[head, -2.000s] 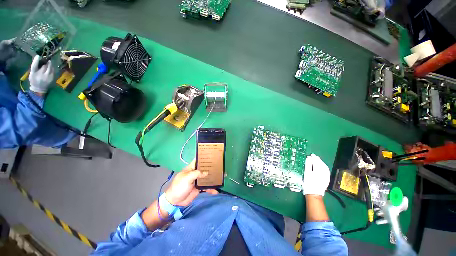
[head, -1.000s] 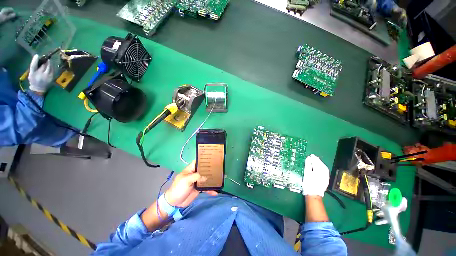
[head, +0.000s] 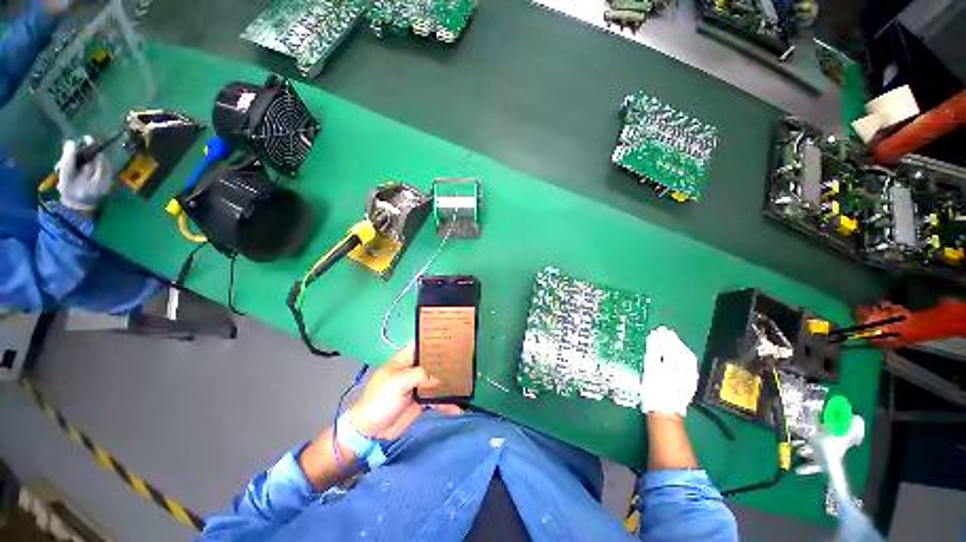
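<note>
My left hand, bare with a blue strap at the wrist, holds a black smartphone upright with its screen lit. The thumb lies on the screen's lower left. My right hand, in a white glove, rests at the right edge of a green circuit board. The board lies flat on the green mat with its silvery solder rows up. The glove's fingertips are hard to make out, so I cannot tell whether they grip the board.
Soldering irons rest in stands to the left and right. A solder reel stands behind the phone. Black fume fans are at left. Boards and black trays sit on the conveyor. A gloved person works at far left.
The boards and trays on the conveyor have shifted left, and another board has come in at the upper left. The person at far left has moved their arms. My hands have stayed in place.
</note>
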